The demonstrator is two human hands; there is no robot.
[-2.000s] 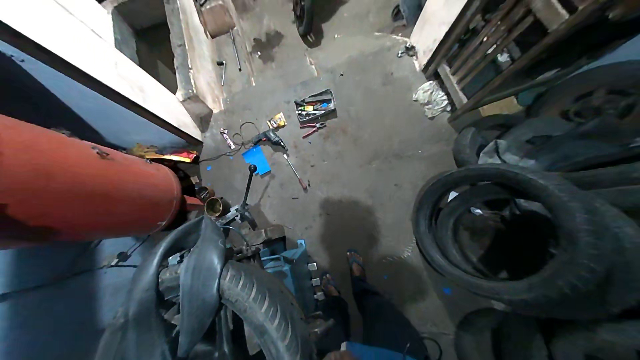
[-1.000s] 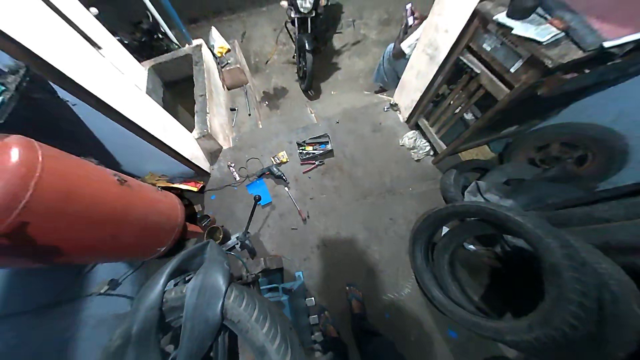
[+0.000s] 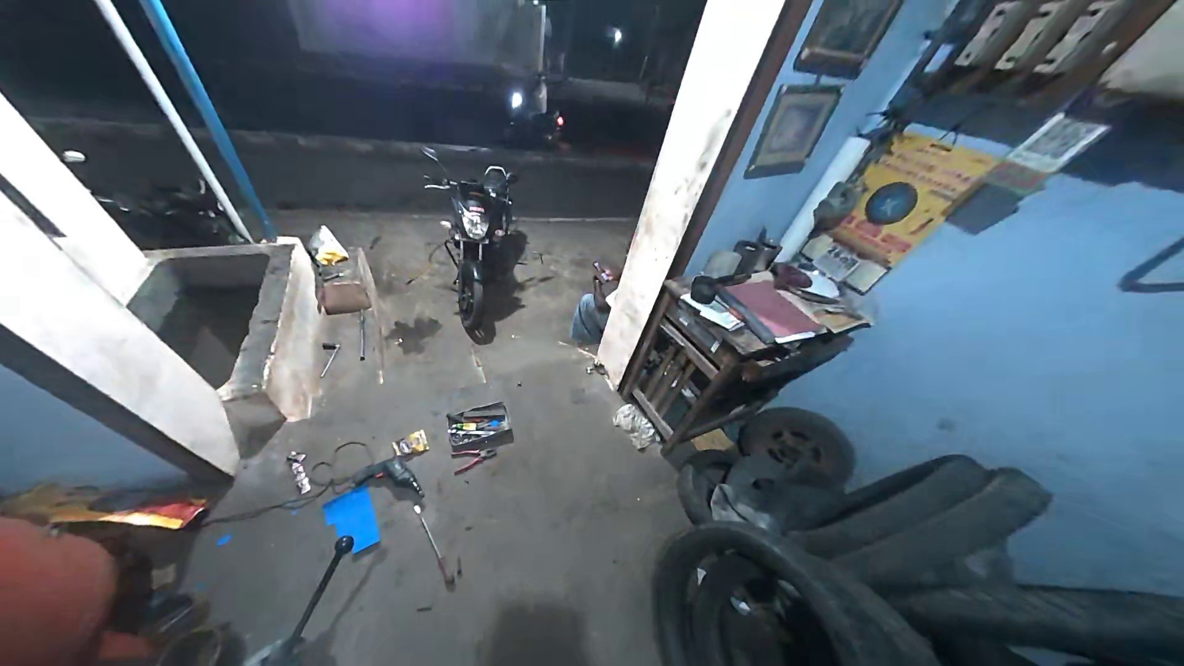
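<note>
Neither my left hand nor my right hand shows in the head view, so what they hold is hidden. On the concrete floor ahead lies a corded power drill (image 3: pixel 396 473) beside a blue sheet (image 3: pixel 352 518). A black tray of hand tools (image 3: pixel 480 427) sits farther on, with red-handled pliers (image 3: pixel 474 461) just in front of it. Nearer, a long metal tool with a red handle (image 3: pixel 435 548) lies on the floor. A black-knobbed lever (image 3: pixel 319 588) rises at the lower left.
A motorcycle (image 3: pixel 474 245) stands beyond the doorway. Piled tyres (image 3: pixel 786 592) fill the lower right, below a cluttered wooden desk (image 3: pixel 740 324). A red tank (image 3: pixel 55 592) is lower left, a concrete basin (image 3: pixel 277 324) above it. Someone sits behind the white pillar (image 3: pixel 680 185).
The view has tilted up strongly toward the doorway and street. My feet and the wheel with its loose tube, seen earlier at the bottom, are out of view.
</note>
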